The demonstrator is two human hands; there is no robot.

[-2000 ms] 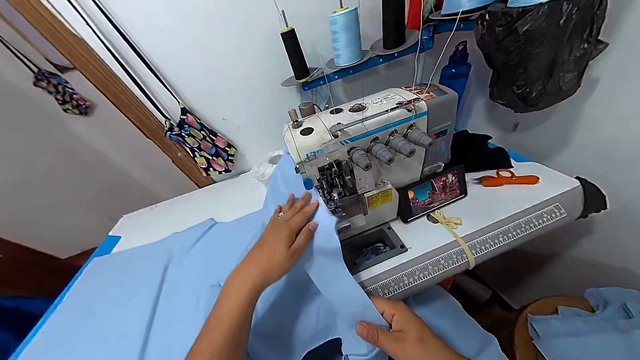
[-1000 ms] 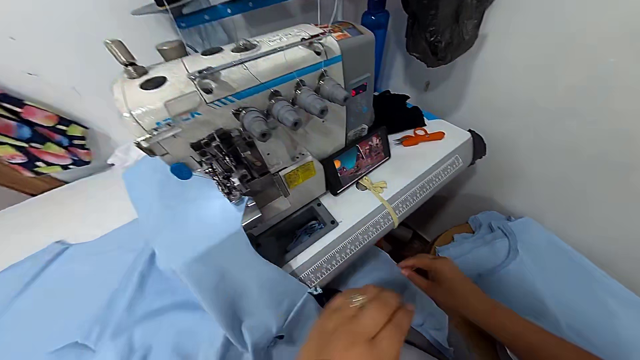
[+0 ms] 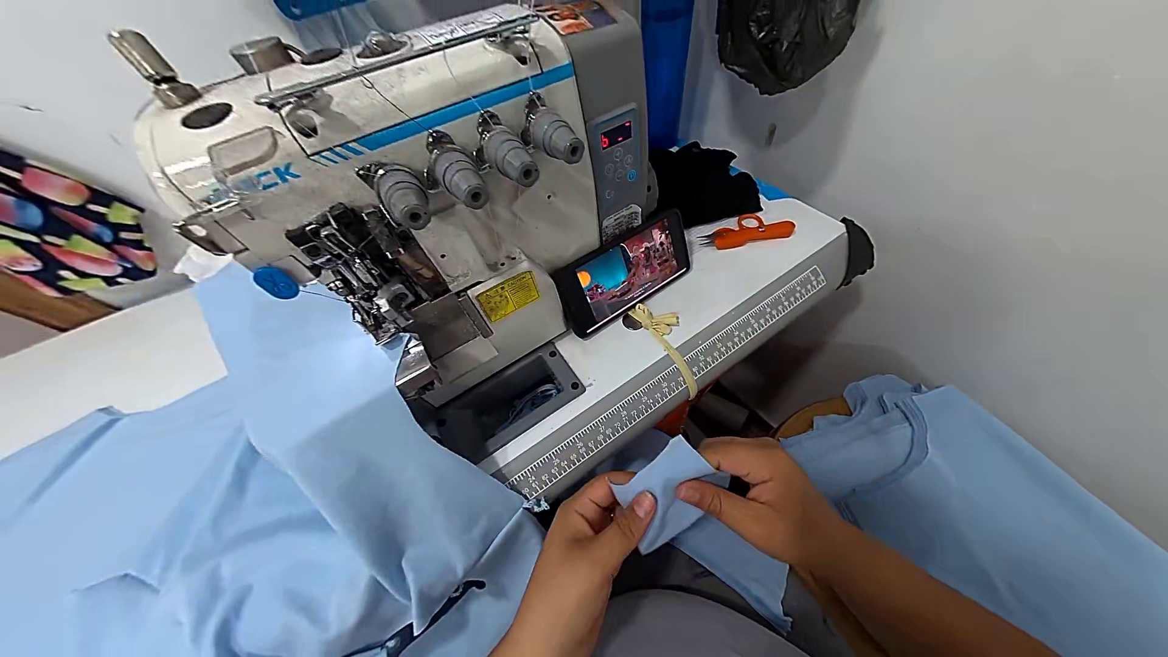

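Note:
My left hand (image 3: 593,538) and my right hand (image 3: 766,497) pinch a light blue fabric strip (image 3: 671,488) between thumbs and fingers, in front of the table's edge; its tail hangs over my lap. To the left, a large light blue knit fabric piece (image 3: 365,511) lies across the table and drapes down at the front. Its upper part runs up to the needle and presser-foot area of a white overlock sewing machine (image 3: 456,228). Whether the foot is down on the fabric cannot be made out.
A phone (image 3: 630,274) leans on the machine, beside orange thread snips (image 3: 753,234) and black fabric (image 3: 703,187). A yellowish tie (image 3: 671,347) wraps the table edge with its ruler tape (image 3: 666,383). More light blue fabric (image 3: 995,493) lies on a stool (image 3: 812,417) at the right.
My left hand has left the fabric near the needle area and now holds the strip together with my right hand before the table edge. The view has moved closer and turned.

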